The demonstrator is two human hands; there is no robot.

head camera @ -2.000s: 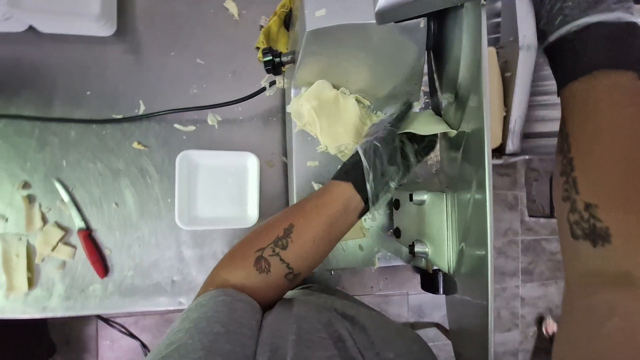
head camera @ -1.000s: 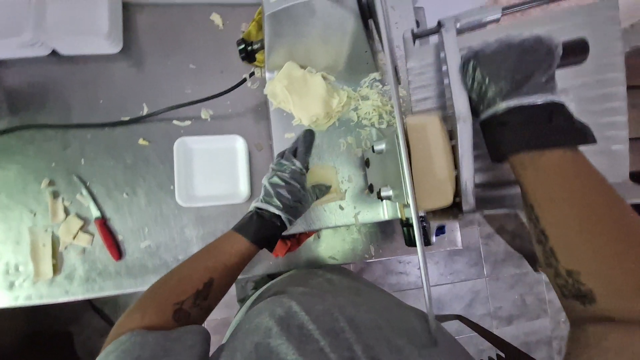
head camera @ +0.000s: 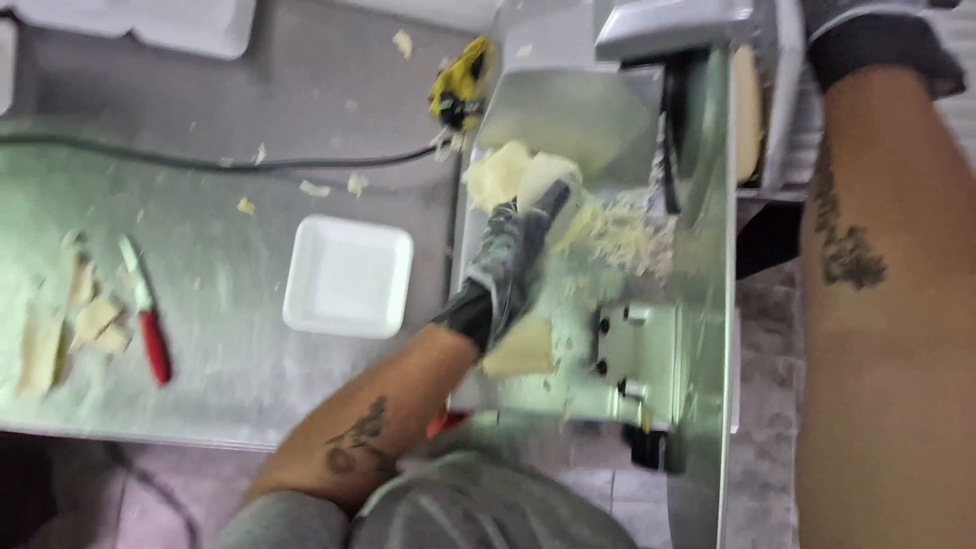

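Observation:
My left hand (head camera: 515, 252), in a dark glove under a clear one, reaches across the slicer's metal receiving area. A thin pale cheese slice (head camera: 547, 177) is at its fingers, against the right side of a cheese slice pile (head camera: 496, 179). Up at the top right edge, my right hand (head camera: 858, 19), also gloved, is at the slicer's carriage (head camera: 785, 99); its fingers are mostly cut off by the frame. A block of cheese (head camera: 746, 114) stands between the carriage and the blade guard (head camera: 705, 305). Cheese shreds (head camera: 625, 236) lie right of the pile.
On the metal table (head camera: 229, 412) are a white foam tray (head camera: 349, 276), a red-handled knife (head camera: 146, 320), pale cut pieces (head camera: 95, 324) and a black cable (head camera: 305, 164). A yellow cloth (head camera: 461, 76) hangs by the slicer. More foam trays (head camera: 191, 27) stand top left. Another cheese piece (head camera: 522, 349) lies below my left wrist.
My left hand has moved up from the lower receiving area to the pile, with a slice now at its fingers. My right hand and the carriage have moved up in view.

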